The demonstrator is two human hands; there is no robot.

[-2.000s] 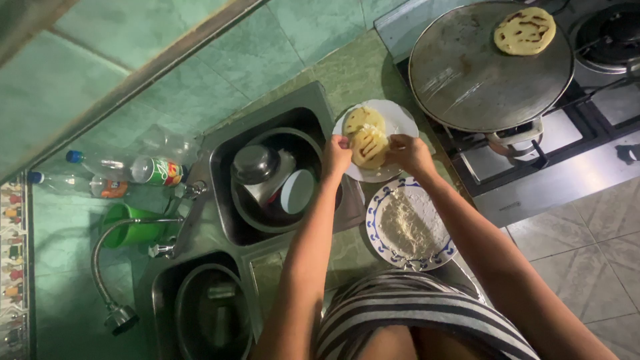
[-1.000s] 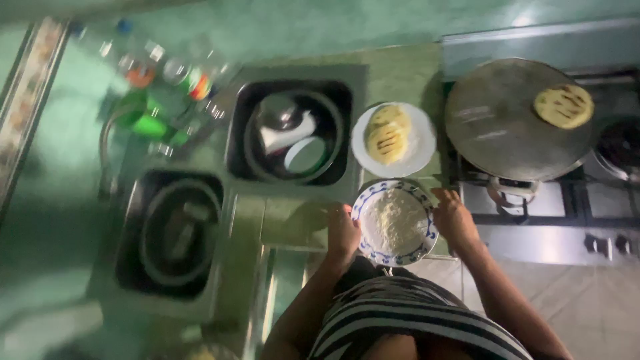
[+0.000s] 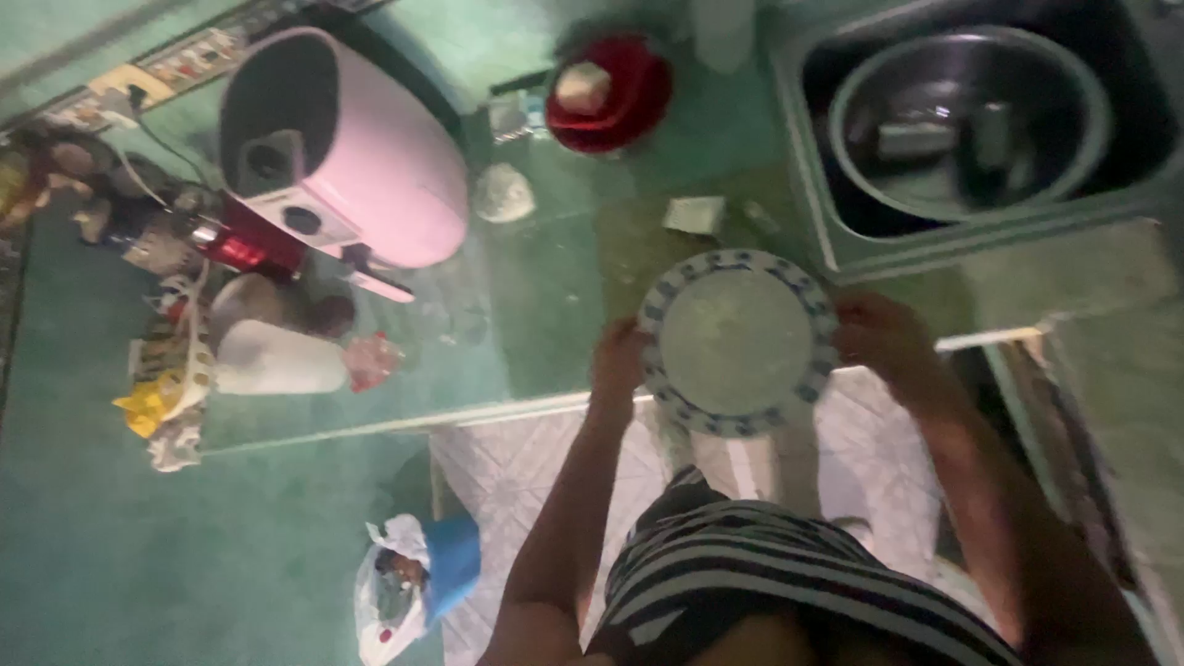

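Note:
A round white plate with a blue patterned rim [image 3: 737, 342] is held level in front of my body, near the counter's front edge. A pale layer, blurred, covers its middle. My left hand [image 3: 622, 359] grips the rim on the left side. On the opposite side my right hand [image 3: 874, 338] grips the rim too. Just beyond the plate lies a small whitish block [image 3: 695, 215] on the green counter.
A pink air fryer [image 3: 398, 166] stands back left, near a red bowl [image 3: 615, 102]. The sink [image 3: 814, 194] holds a large metal basin [image 3: 971, 120]. A white bottle [image 3: 277, 359] and jars are at left. A lined blue bin [image 3: 453, 564] stands below.
The view has swung far to the left, away from the stove. Two seconds ago both hands were at the flatbreads on a white plate; now they hold the blue-rimmed plate, taken hold of a second ago.

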